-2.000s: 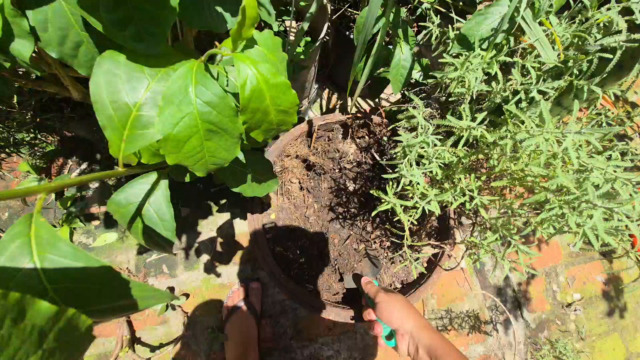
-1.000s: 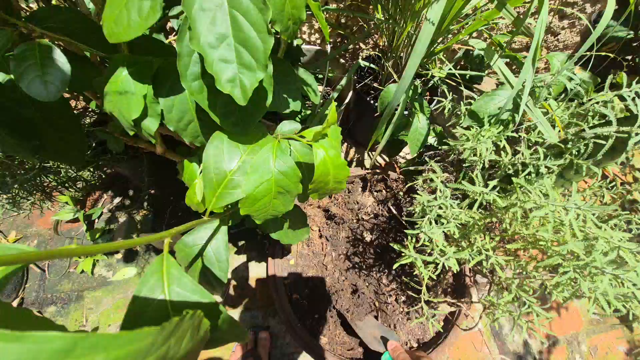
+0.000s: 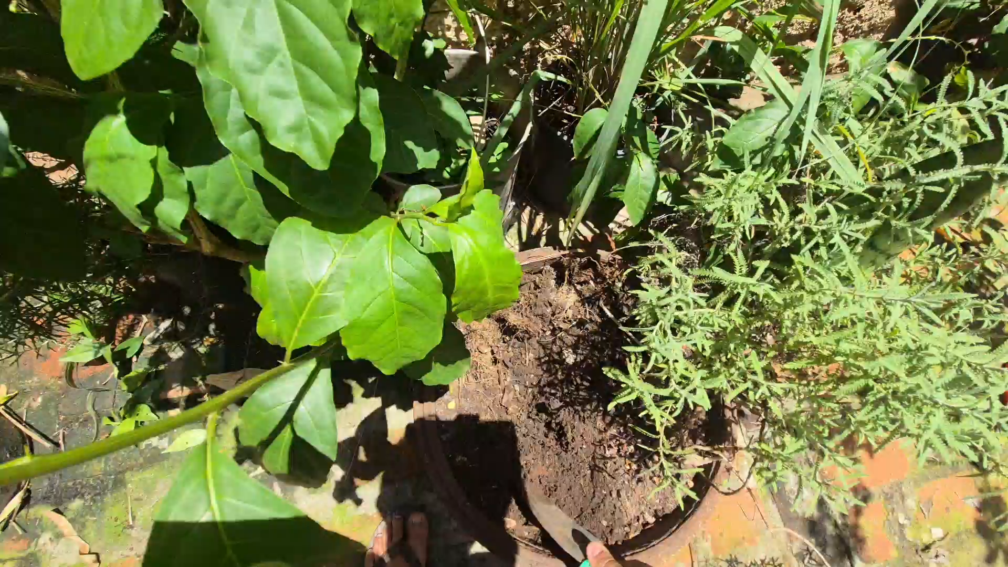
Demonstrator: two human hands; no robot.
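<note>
At the bottom edge of the head view, part of my right hand shows, closed around the green handle of a hand trowel. The trowel's metal blade rests with its tip in the dark soil of a round terracotta pot, near the pot's front edge. Most of the hand and the handle lie below the frame. Shadow covers the soil's left front and part of its right side. My left hand is not in view.
A leafy green branch crosses the left side and overhangs the pot. Feathery grey-green foliage covers the pot's right edge. Toes of a bare foot are at the bottom, on mossy brick paving. Long blade-like leaves stand behind.
The view has shifted, so the pot and my right hand sit lower in it. More of the trowel's blade shows above the soil than two seconds ago.
</note>
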